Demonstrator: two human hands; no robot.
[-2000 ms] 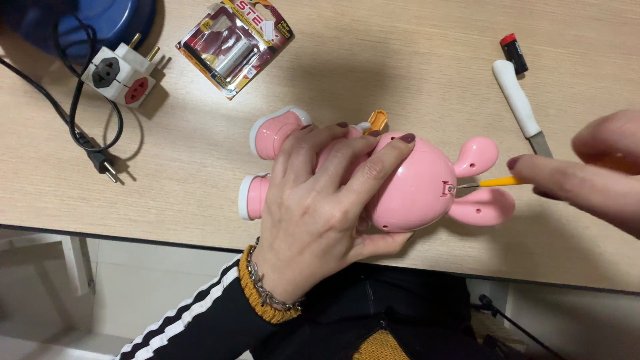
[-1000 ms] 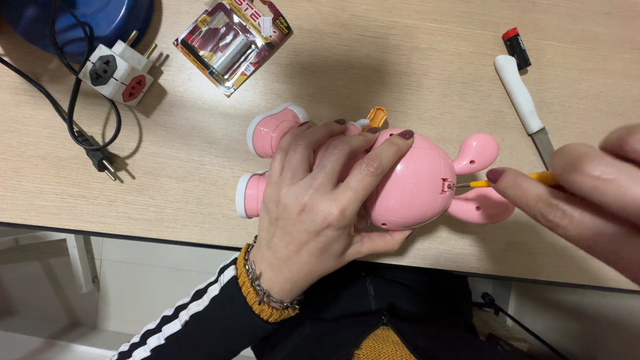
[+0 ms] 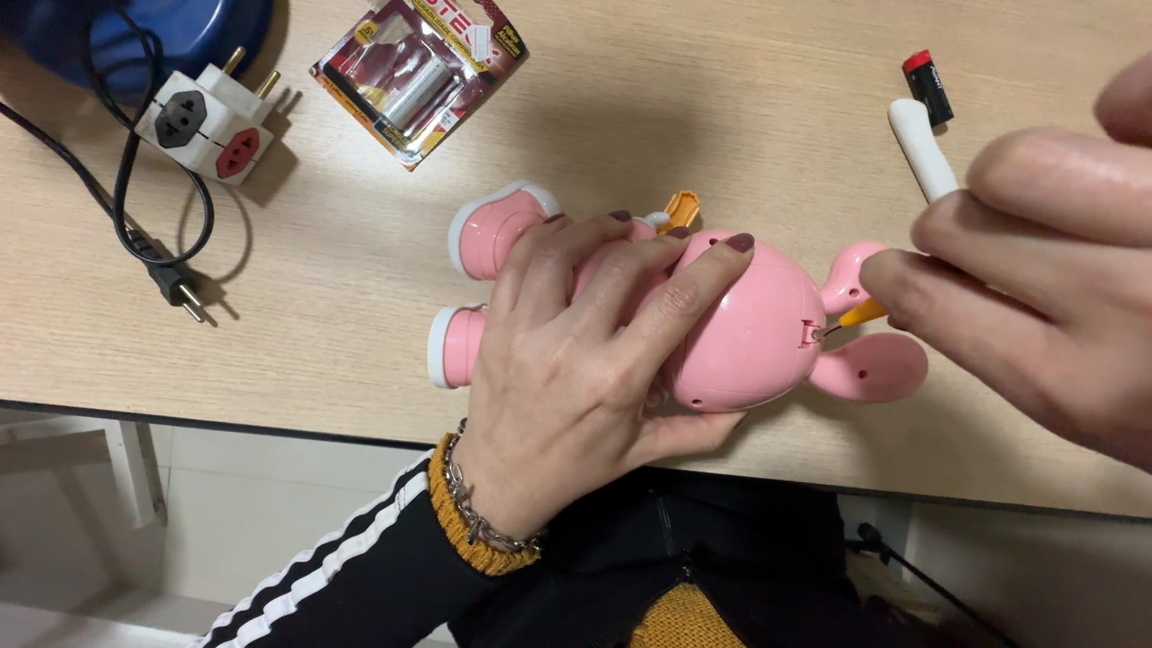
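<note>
A pink plastic toy with long ears (image 3: pixel 751 315) lies across the wooden table, its white-soled feet to the left and its ears to the right. My left hand (image 3: pixel 585 351) is spread over the toy's body and holds it against the table. In my right hand (image 3: pixel 1035 261) is a thin tool with a yellow handle (image 3: pixel 862 312); its metal tip meets a small slotted recess at the top of the toy's head, between the ears. Most of the handle is hidden by my fingers. A small orange part (image 3: pixel 681 211) shows beyond the toy's body.
A white-handled knife (image 3: pixel 924 148) lies partly under my right hand, beside a black and red battery (image 3: pixel 928 87). A battery blister pack (image 3: pixel 421 81) is at the top. At left are a white plug adapter (image 3: pixel 205 121), a black power cord (image 3: pixel 162 270) and a blue base (image 3: pixel 216 36).
My right hand has shifted and turned about the yellow-handled tool, now tilting it up to the right and covering the knife's blade. My left hand still holds the toy.
</note>
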